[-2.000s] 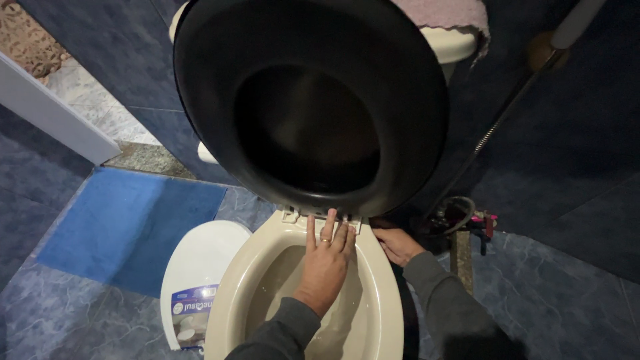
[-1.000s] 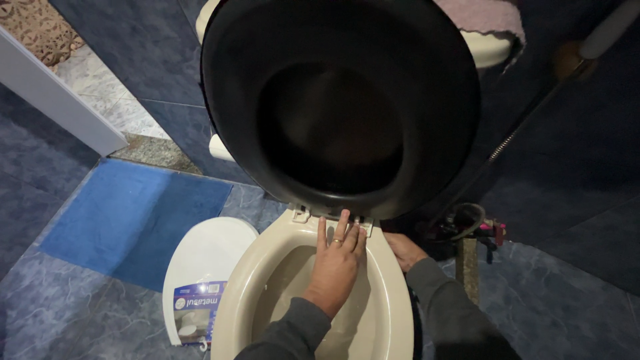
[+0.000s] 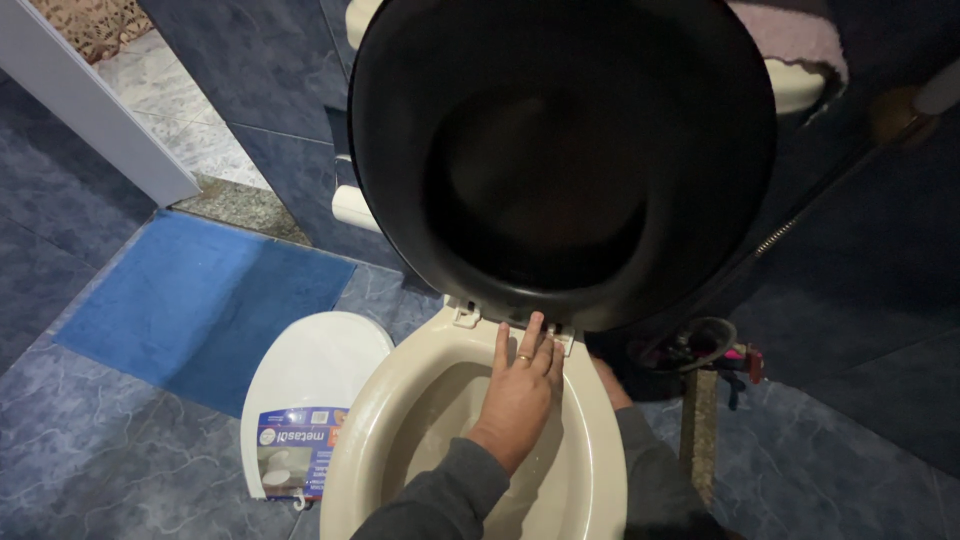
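Observation:
A black toilet seat with its lid (image 3: 555, 225) stands raised at the back of a beige toilet bowl (image 3: 360, 420). White plastic hinges join it to the rim, one at the left (image 3: 466, 316) and one at the right (image 3: 568, 339). Over the bowl, my left hand (image 3: 523, 394) lies with its fingertips at the rear rim, beside the right hinge and touching the base of the seat. My right hand (image 3: 611, 382) reaches down along the bowl's right outer side, below the rim; its fingers are hidden, so what they touch cannot be seen.
A white toilet seat (image 3: 319, 345) with a printed package label lies on the tiled floor at left. Behind it is a blue mat (image 3: 202, 292). A toilet paper roll (image 3: 354, 208) hangs on the wall. At right are a hose (image 3: 776, 238) and a narrow stone-like strip (image 3: 699, 435).
My right hand has gone lower behind the bowl's right side, so less of it shows now. My left hand stays at the rear rim near the right hinge.

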